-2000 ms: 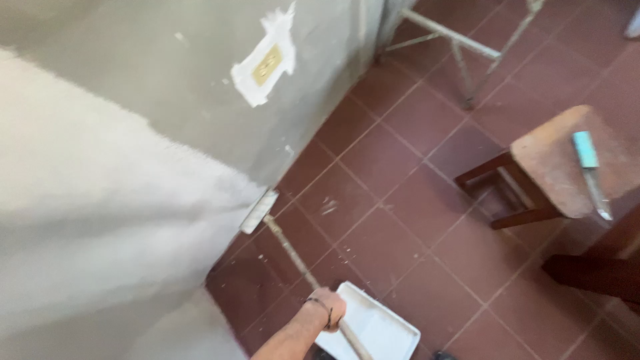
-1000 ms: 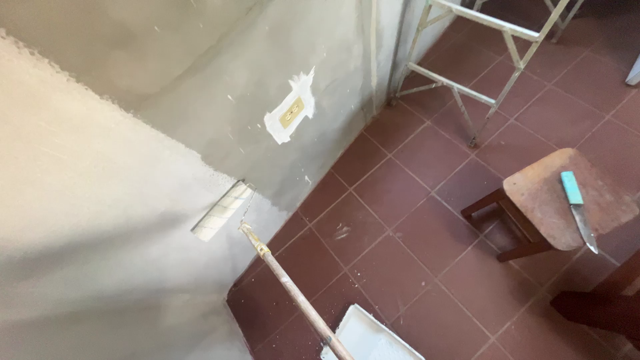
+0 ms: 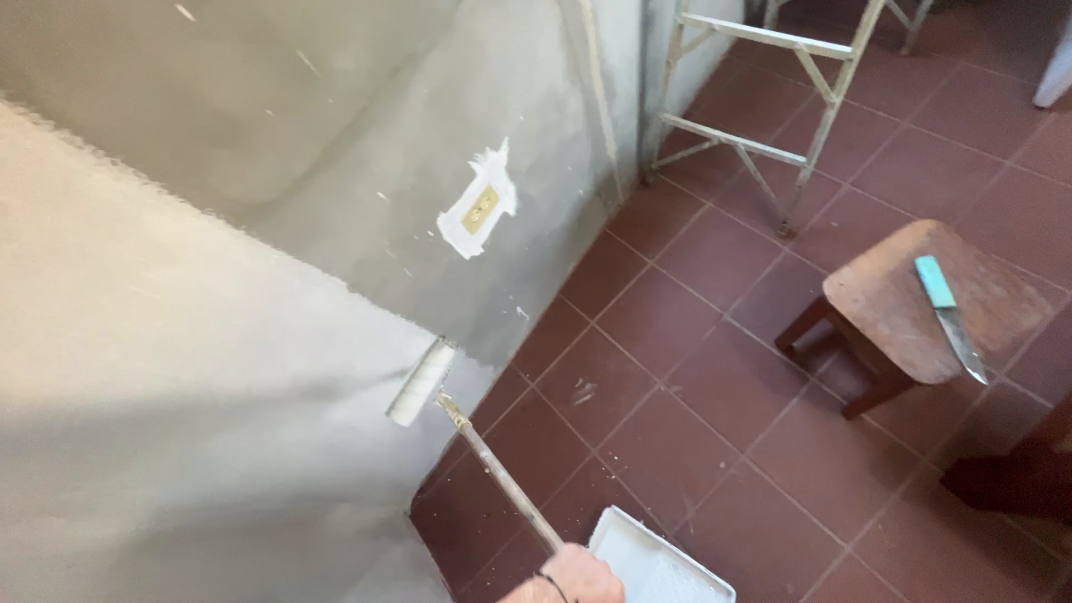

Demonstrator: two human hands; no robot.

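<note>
At the bottom edge, my left hand (image 3: 586, 574), with a dark band at the wrist, grips the long pole (image 3: 511, 490) of a paint roller. The white roller sleeve (image 3: 421, 381) lies against the wall low down, where white paint meets the grey unpainted area (image 3: 335, 167). An electrical outlet (image 3: 481, 209) surrounded by white paint is on the grey part, above and right of the roller. A white paint tray (image 3: 657, 548) rests on the floor just right of my left hand, partly cut off by the frame. My right hand is out of view.
A metal stepladder (image 3: 745, 142) stands beyond the wall's edge. To the right, a small wooden stool (image 3: 879, 293) holds a knife with a turquoise handle (image 3: 935, 282). Dark wooden furniture (image 3: 1022, 477) is at the lower right. The floor is reddish tile (image 3: 720, 402).
The roller has moved from beside the wall's bottom edge, two seconds ago, to higher on the wall, and is now somewhat lower again. My left hand, out of frame one second ago, shows again.
</note>
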